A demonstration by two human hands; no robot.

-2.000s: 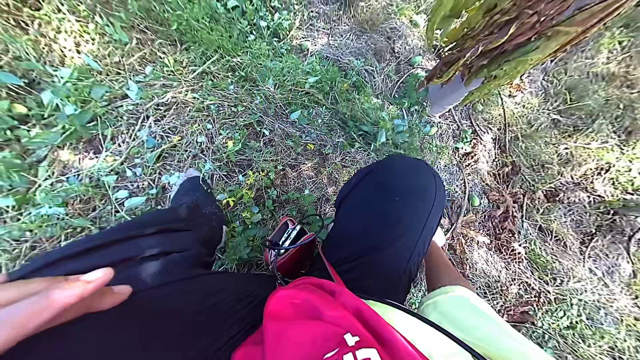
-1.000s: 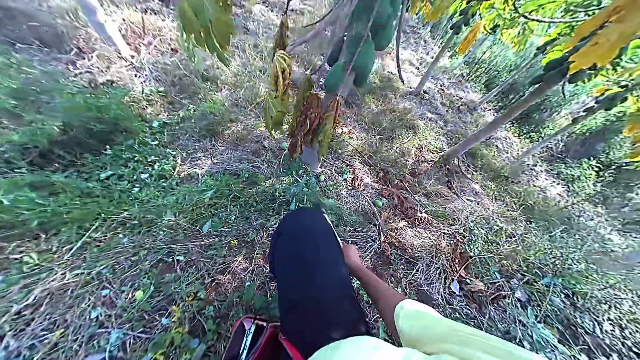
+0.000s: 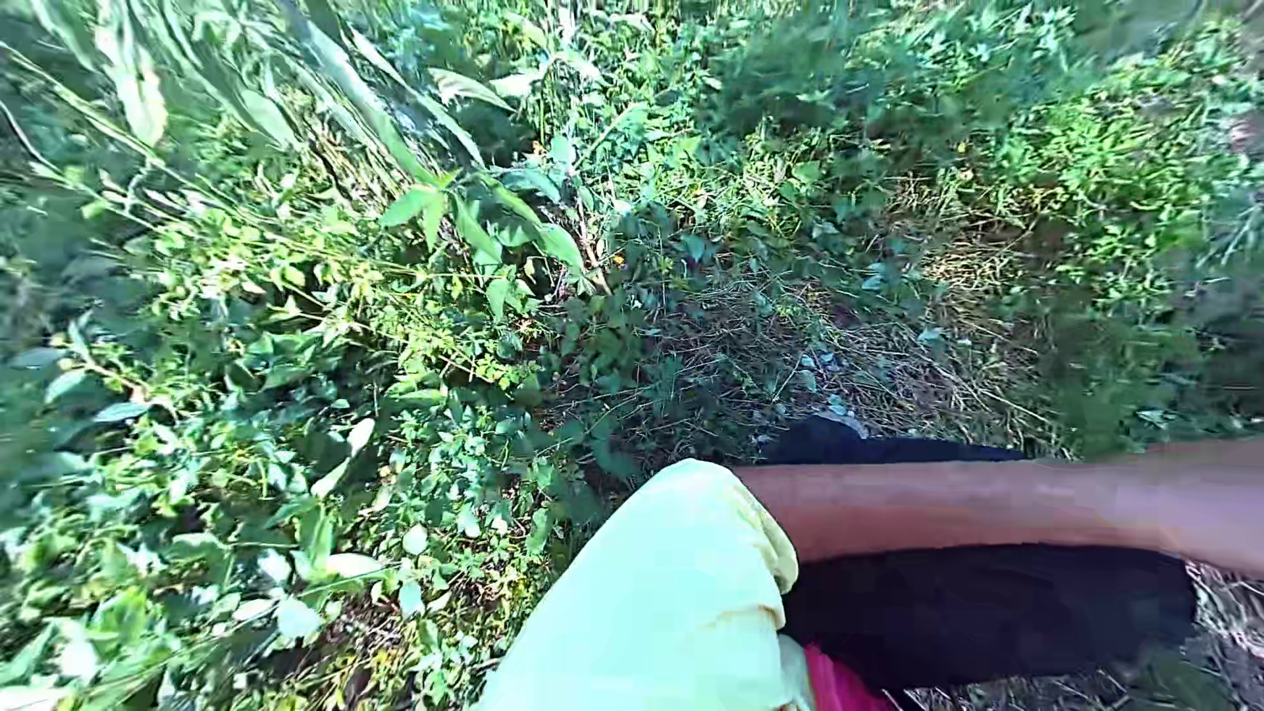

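A bare forearm, most likely my left, comes out of a pale yellow-green sleeve and runs off the right edge, so its hand is out of frame. My right hand is not in view either. Below and behind the arm are my legs in black trousers, with part of a shoe at the far end of one leg. A bit of bright pink cloth shows at the bottom, beside the sleeve.
Dense leafy weeds cover the left and the top. Long-leaved stalks lean in at the upper left. Dry grass and straw lie on the shaded ground beyond my legs.
The view has swung far to the left, and the papaya trees and the red bag have left it. The hand on my knee one second ago is out of frame.
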